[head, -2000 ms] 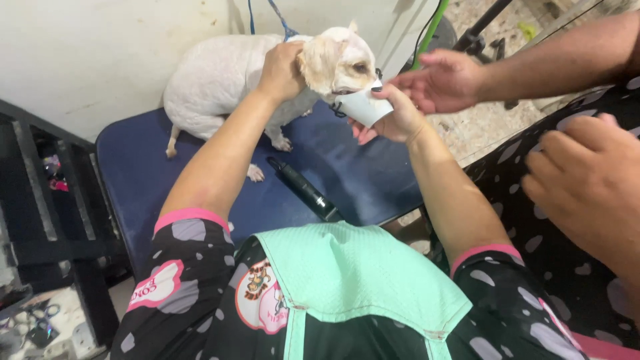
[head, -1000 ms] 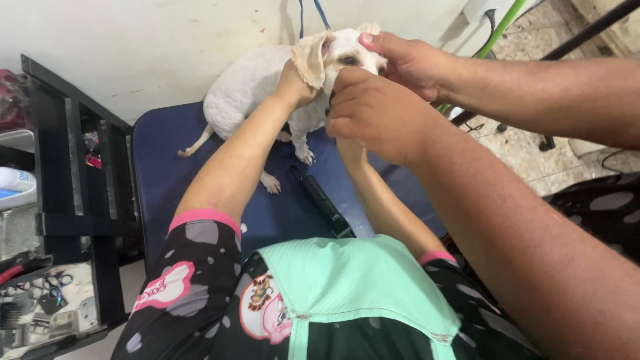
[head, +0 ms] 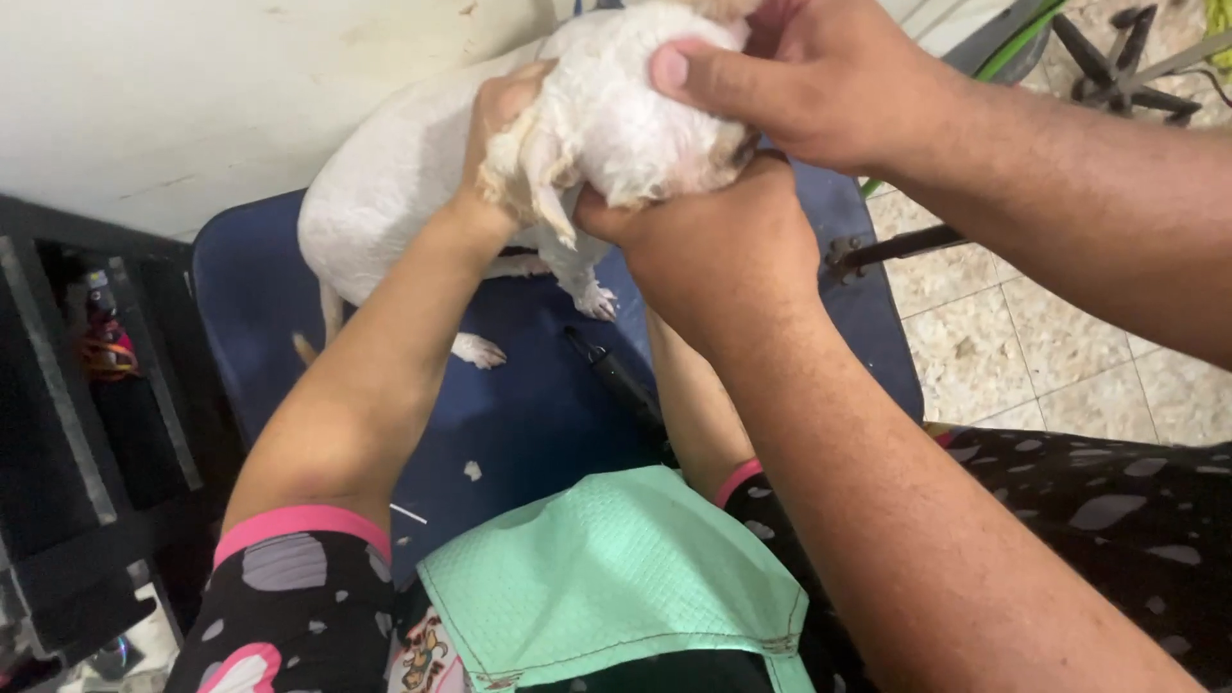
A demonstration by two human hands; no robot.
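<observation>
A small white dog with a close-clipped coat (head: 385,183) is on a blue padded table (head: 500,414), its head tilted. My left hand (head: 500,125) grips the fur behind the ear, at the side of the neck. Of my right arm only the forearm shows; the hand is hidden behind a co-worker's hand and the dog's head. The co-worker's two hands hold the head, one (head: 712,241) under the muzzle, the other (head: 799,77) on top. A black cylindrical tool with a cord (head: 621,380) lies on the table below the dog's paws.
A black slatted rack (head: 115,423) stands at the left. Behind the dog rises a pale wall (head: 192,96). At the right are a tiled floor (head: 1020,337), a green cord (head: 1020,43) and a black wheeled base (head: 1116,77). A thin white stick (head: 408,514) lies near my left sleeve.
The white piece that my right hand held near the dog's muzzle two seconds ago is out of sight. The co-worker's hands have come onto the dog's head, which has turned and tilted.
</observation>
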